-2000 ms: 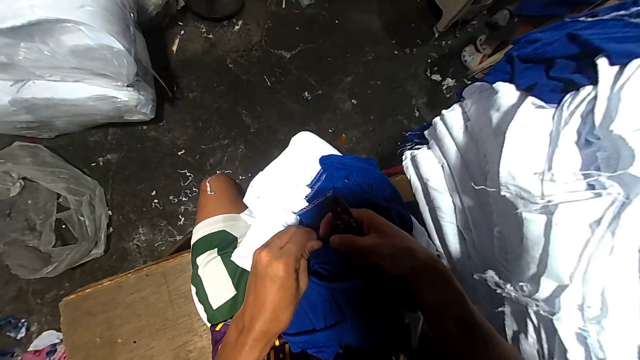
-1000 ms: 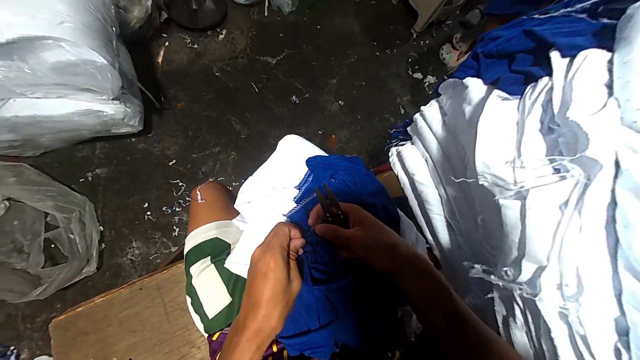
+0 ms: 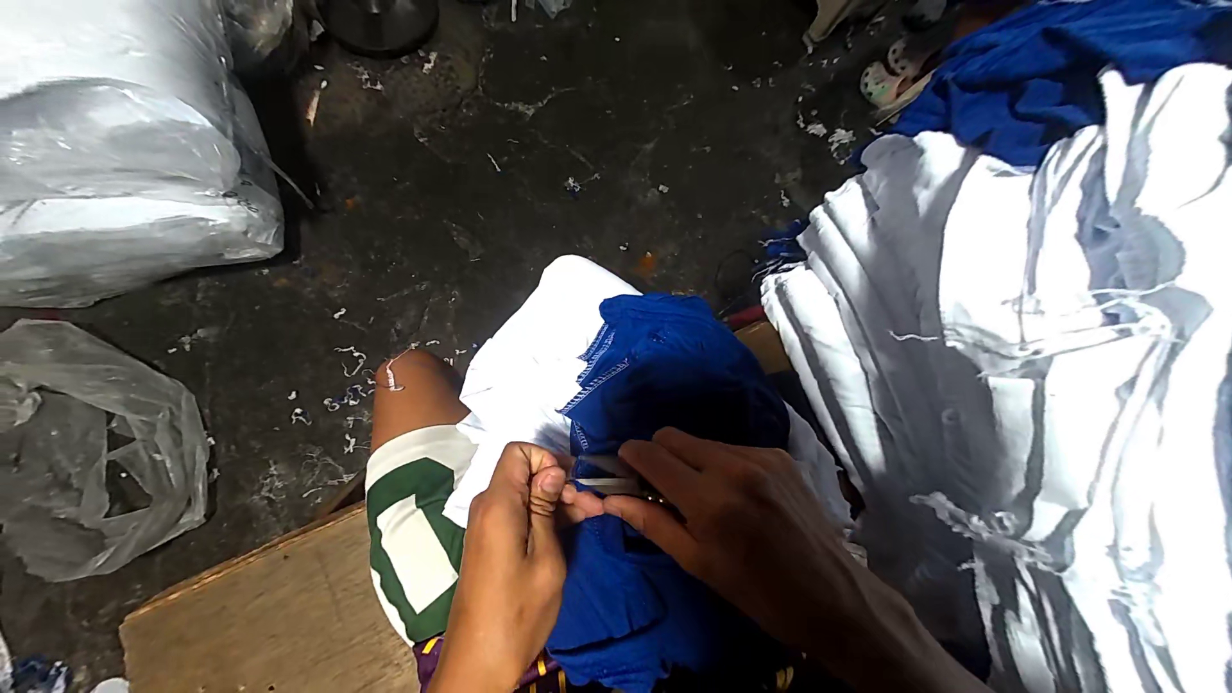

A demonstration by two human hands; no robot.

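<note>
Blue and white sewn fabric lies over the person's lap, the blue part to the right of the white part. White stitching runs along the blue edges. My left hand pinches an edge of the fabric between thumb and fingers. Facing it, my right hand grips a small pair of thread snips, whose blades point left at the left fingertips. The snips' handle is mostly hidden by the right fingers.
Stacked white cloth pieces tied with strips rise at the right, with blue cloth behind. A wooden board is at lower left. Plastic-wrapped bundles and a clear plastic bag lie left. Thread scraps litter the dark floor.
The snips have turned from pointing up to pointing left, and their blades have come up to my left fingertips.
</note>
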